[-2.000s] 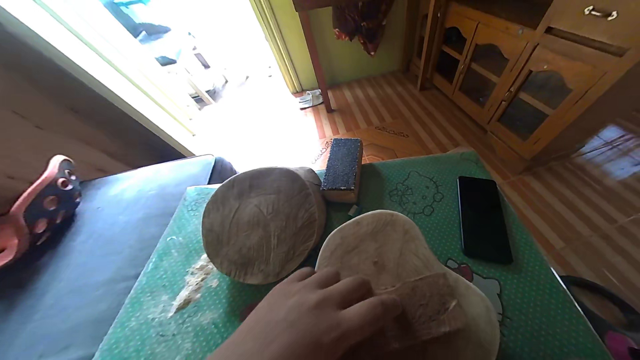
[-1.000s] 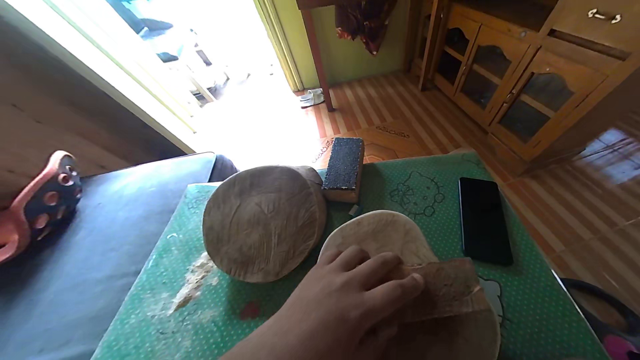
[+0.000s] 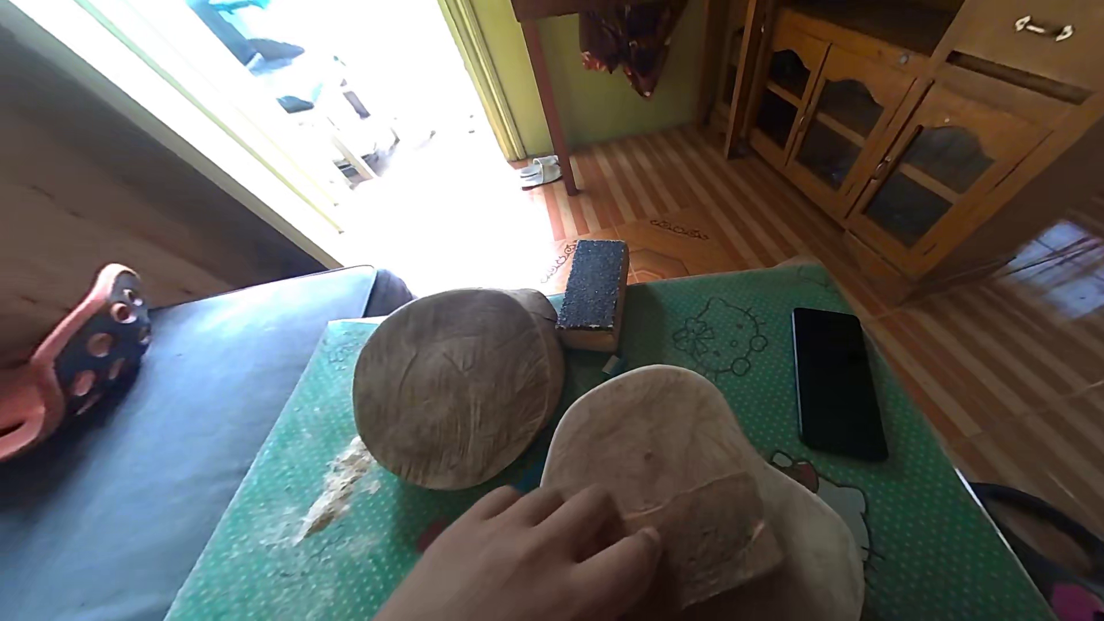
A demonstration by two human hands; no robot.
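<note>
My left hand (image 3: 535,556) comes in from the bottom edge, palm down, with its fingers curled on a folded brown sheet (image 3: 711,530) that looks like sandpaper. The sheet lies against the upper face of a pale, curved-edged wooden piece (image 3: 647,423); the hand hides part of both. Left of it stands a thick round wooden piece (image 3: 457,388) with a grained, scratched top. A sanding block (image 3: 593,289) with a dark gritty face sits just behind, its side touching or nearly touching the round piece. My right hand is out of view.
The green patterned tabletop (image 3: 690,302) bears a black phone (image 3: 838,384) at the right and pale dust (image 3: 336,487) at the left. A blue padded seat (image 3: 198,371) holds a pink and dark clog (image 3: 78,362). Wooden cabinets (image 3: 862,129) stand beyond.
My left hand and the brown sheet have shifted back and forth over the pale wooden piece. Since one second ago both have come nearer the bottom edge. The round piece and block have stayed put.
</note>
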